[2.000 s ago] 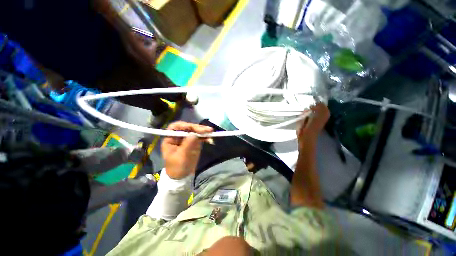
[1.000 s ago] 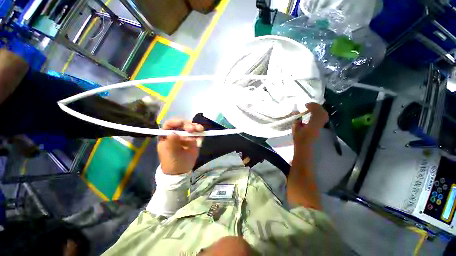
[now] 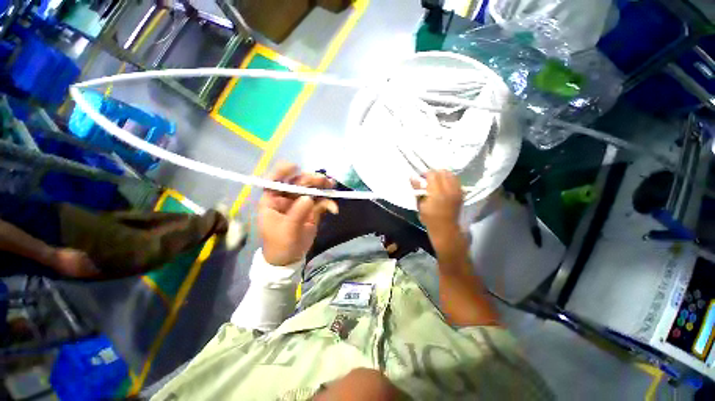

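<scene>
White tubing (image 3: 165, 158) runs in a long open loop that reaches far to the left and comes back to the white coil (image 3: 427, 117). My left hand (image 3: 290, 215), with a white covering on the wrist, holds the lower strand left of the coil. My right hand (image 3: 440, 205) holds the same strand at the coil's near edge. The coil sits in or against a pale round rim (image 3: 509, 149); the two are hard to separate.
A clear plastic bag (image 3: 541, 113) with a green patch lies beyond the coil. A white machine (image 3: 619, 290) with a keypad stands at right; a strand runs towards it. A white sheet (image 3: 509, 254) lies beside the coil. Another person's legs (image 3: 133, 239) show at left, near blue crates (image 3: 117, 133).
My right hand has moved left along the strand, closer to my left hand. The loop's far end is higher and further left. The other person's position in view has shifted.
</scene>
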